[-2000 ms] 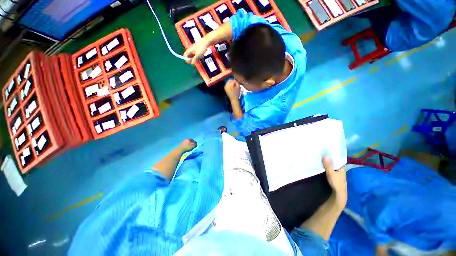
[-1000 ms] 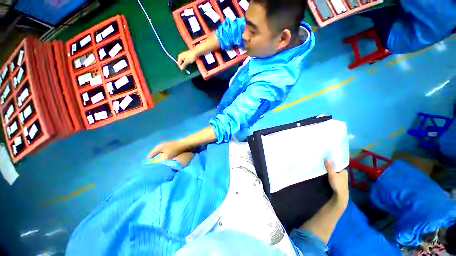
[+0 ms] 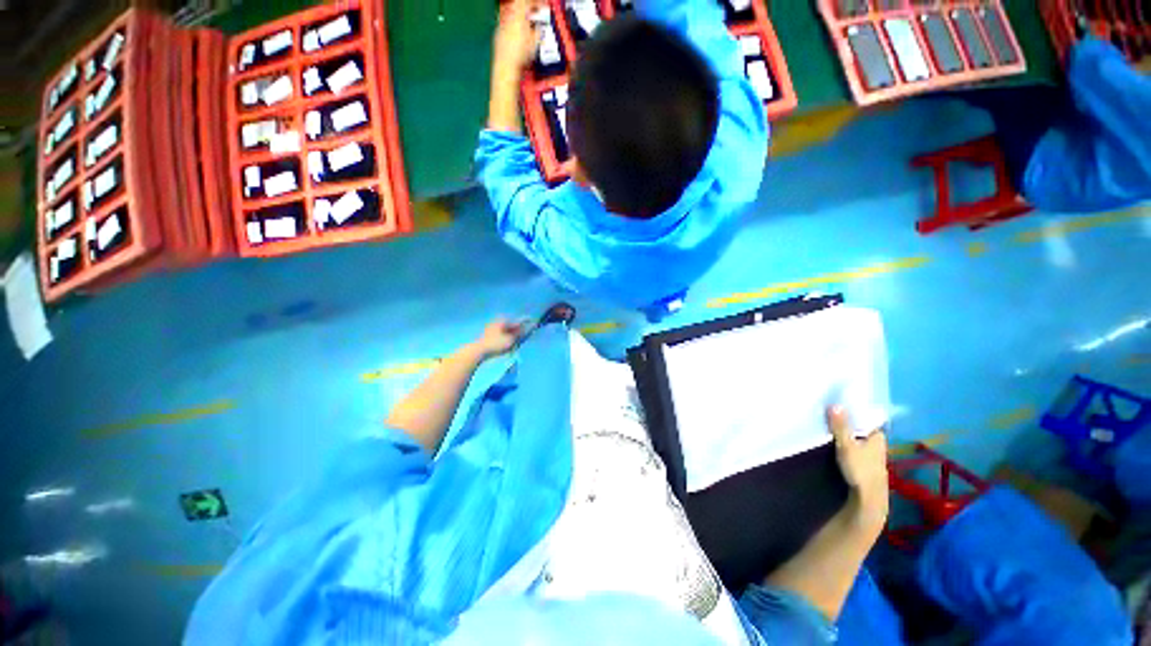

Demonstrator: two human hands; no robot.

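My right hand [image 3: 861, 469] grips the right edge of a black folder or flat case [image 3: 757, 517], thumb on top. White sheets [image 3: 770, 398] lie over its upper part. The folder is held against the right side of my body, over white cloth with a printed pattern. My left hand [image 3: 502, 336] hangs in front of my left side. It is small and blurred, apart from the folder, and its fingers are unclear.
A seated person [image 3: 631, 164] in blue is at the green bench [image 3: 444, 114] ahead. Orange trays of phones [image 3: 316, 126] stand at left. Red stools [image 3: 969, 184], a blue stool [image 3: 1096, 423] and other people in blue are at right. A green floor sign [image 3: 202, 505] shows.
The seated person has turned back to the bench and withdrawn the hand that was beside my left hand. My left hand shows again, farther forward. The folder stays in my right hand.
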